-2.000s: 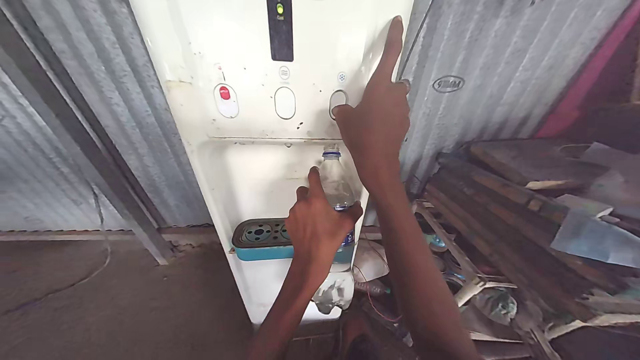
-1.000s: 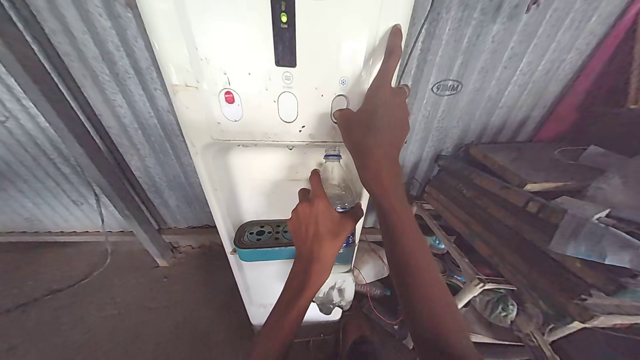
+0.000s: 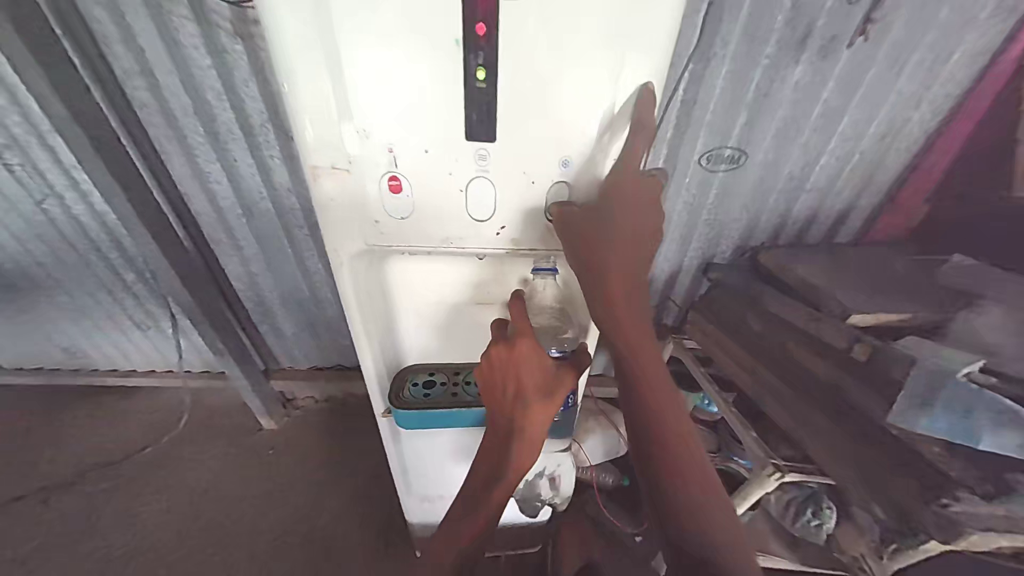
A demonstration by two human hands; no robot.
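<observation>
A white water dispenser (image 3: 432,308) stands before me with three oval push buttons on its front. My left hand (image 3: 524,364) is closed around a clear plastic bottle (image 3: 552,312), which stands upright and uncapped in the dispensing recess, its neck just under the recess's top edge. The bottle's lower part is partly hidden by that hand. The thumb of my right hand (image 3: 612,216) rests on the rightmost button (image 3: 559,194), and its index finger points up against the front panel. Left of the bottle is the blue drip tray (image 3: 440,418) with its dark grille.
Corrugated metal sheets (image 3: 744,104) form the wall behind. A slanted metal post (image 3: 160,232) stands at left. Stacked wooden boards (image 3: 800,384) and plastic scraps lie at right. A plastic bottle (image 3: 604,477) lies on the floor near a thin red wire. Two lights glow on the dark display strip (image 3: 481,104).
My view has tilted up a little, so a red light on the display strip now shows. Both hands keep their places at the bottle and the button.
</observation>
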